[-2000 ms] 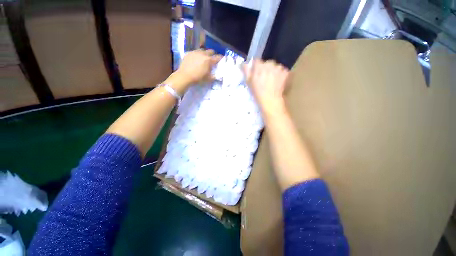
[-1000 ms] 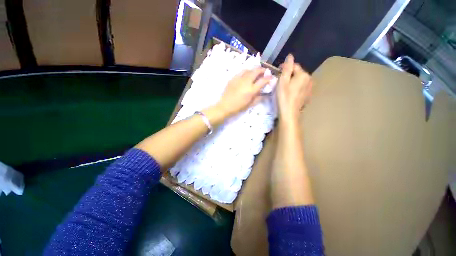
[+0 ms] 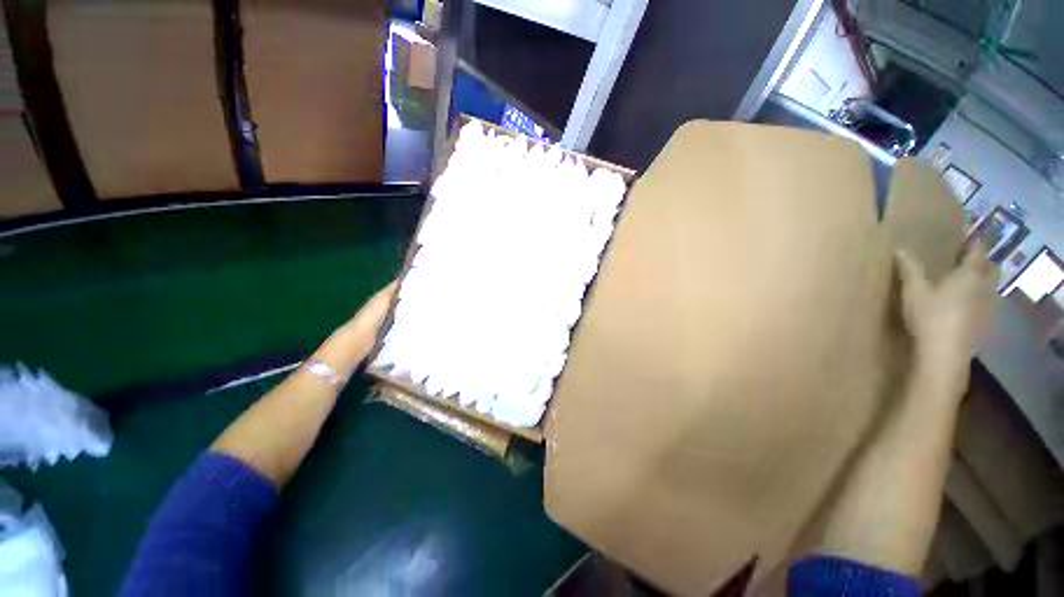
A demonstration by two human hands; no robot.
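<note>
The shallow brown inner box (image 3: 397, 383) lies tilted in front of me, filled with a layer of white pointed rows (image 3: 496, 268). Its large brown lid flap (image 3: 712, 338) stands open on the right side. My left hand (image 3: 371, 317) is against the box's left wall, with its fingers hidden by the box. My right hand (image 3: 951, 297) is at the flap's far right edge, thumb on the board, slightly blurred, and holds the flap. A narrow yellow-brown wrapped bundle (image 3: 449, 422) shows under the box's near edge.
The dark green table (image 3: 233, 280) has a curved far edge. White pointed sheets (image 3: 47, 420) lie at the far left, with more white material below them. Brown cartons (image 3: 140, 93) stand behind the table. Stacked cardboard (image 3: 1003, 478) is at the lower right. A metal frame (image 3: 601, 88) rises behind the box.
Both hands have left the white layer. My left hand has moved down to the box's left side. My right hand has moved right to the flap's outer edge. The flap looks bent and raised.
</note>
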